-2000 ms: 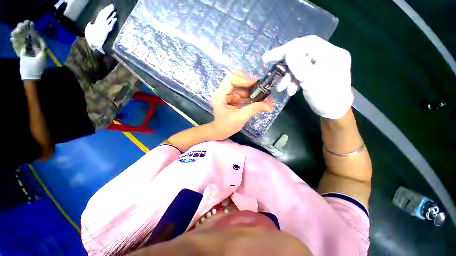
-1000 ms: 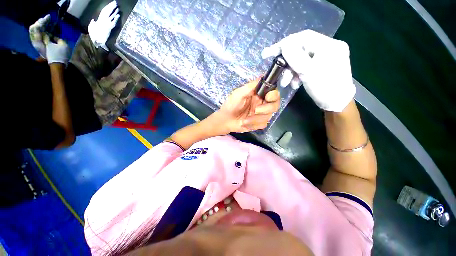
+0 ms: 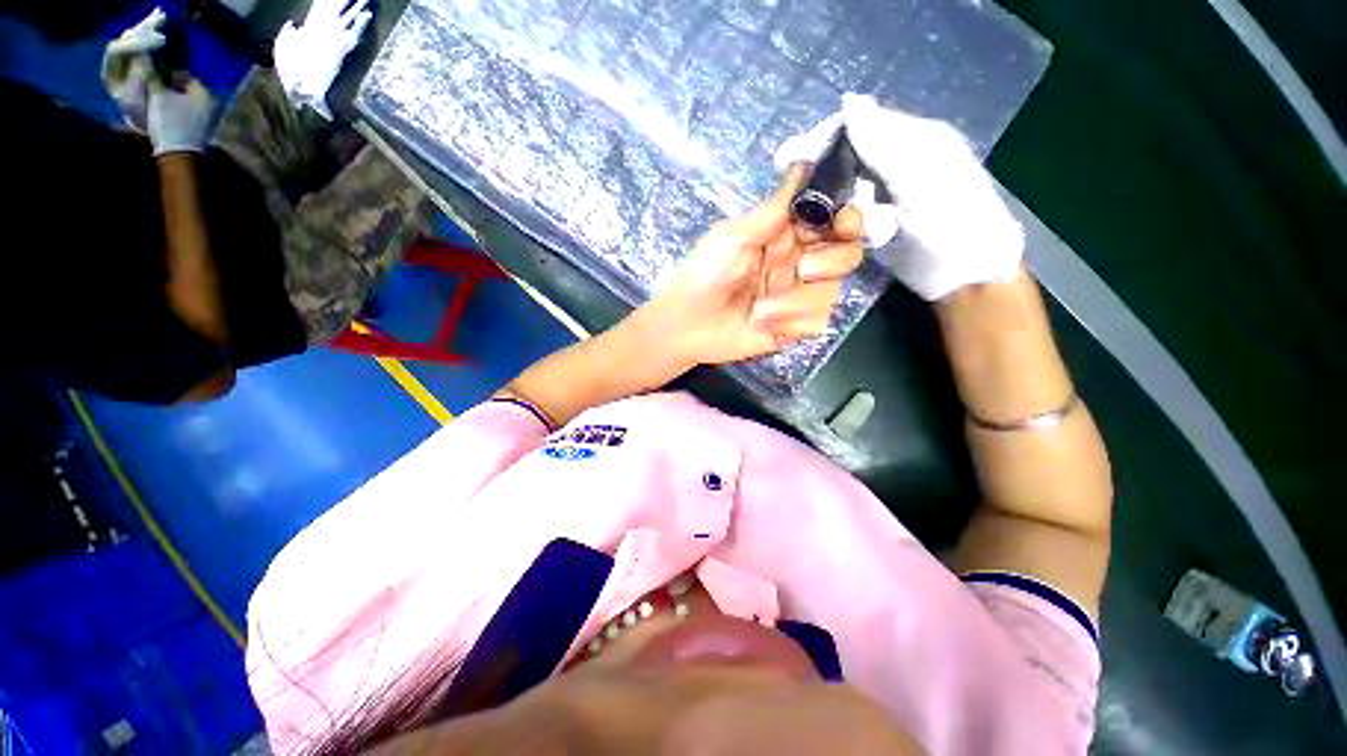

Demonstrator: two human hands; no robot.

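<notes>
A small dark metal cylinder (image 3: 830, 180) is held between both hands above the wrapped tray (image 3: 591, 133). Its round open end, with a silver rim, faces my body. My bare left hand (image 3: 761, 288) holds the cylinder near this end with thumb and fingertips. My right hand (image 3: 938, 200), in a white knit glove, has its fingers around the far end, which they partly hide. The tray is a large grey-silver rectangle under wrinkled glossy film.
A neighbouring worker's gloved hands (image 3: 160, 92) are at the upper left, with a spare white glove (image 3: 319, 53) nearby. A red stool (image 3: 421, 303) stands on the blue floor. A pale clip (image 3: 852, 414) lies near my body. A small clear bottle (image 3: 1226, 617) lies at right.
The cylinder has turned, so its open end now points toward my body instead of away. My left fingers have shifted on it, and my right fingers have closed around the far end.
</notes>
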